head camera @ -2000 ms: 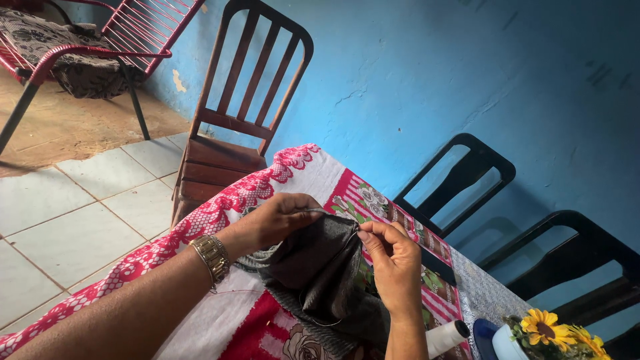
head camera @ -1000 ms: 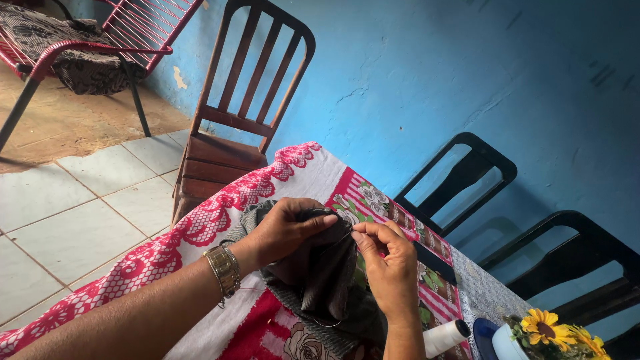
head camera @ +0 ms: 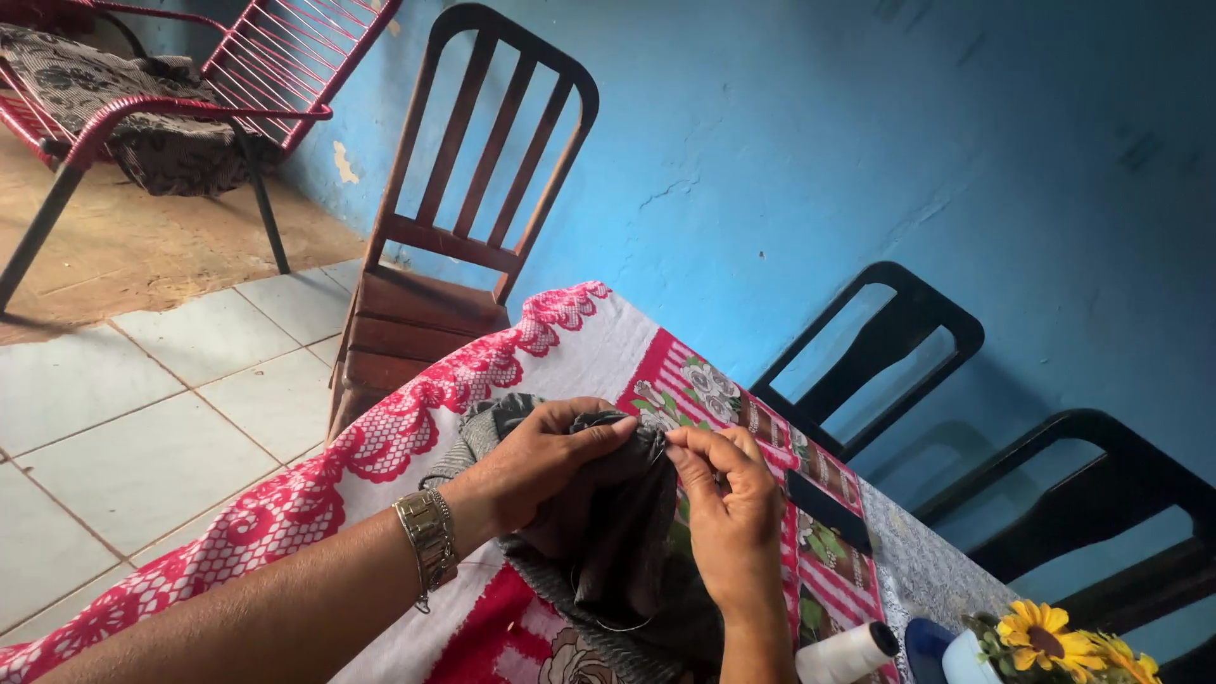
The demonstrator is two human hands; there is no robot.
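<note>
Dark grey fabric (head camera: pixel 617 541) hangs in folds from my left hand (head camera: pixel 551 456), its edge pinched between thumb and fingers. My right hand (head camera: pixel 731 494) is just to the right, thumb and forefinger pinched at the same edge. What those fingertips hold is too small to tell; a needle is not clearly visible. A pale thread curves over the lower folds. The cloth rests partly on a red and white patterned tablecloth (head camera: pixel 475 389). Near my right forearm lies a cone of white thread (head camera: pixel 845 654). A metal wristwatch and a chain bracelet circle my left wrist.
A dark flat object (head camera: pixel 828 511) lies beyond my right hand. Yellow artificial-looking flowers (head camera: pixel 1045 638) stand in a light blue pot at the lower right. A wooden chair (head camera: pixel 427 304) is at the table's far left corner; dark chairs (head camera: pixel 883 351) line the blue wall side.
Both hands keep their places at the fabric's edge. My left thumb and fingers have shifted their hold, and the cloth bunches differently under them. My right fingertips have moved slightly along the edge.
</note>
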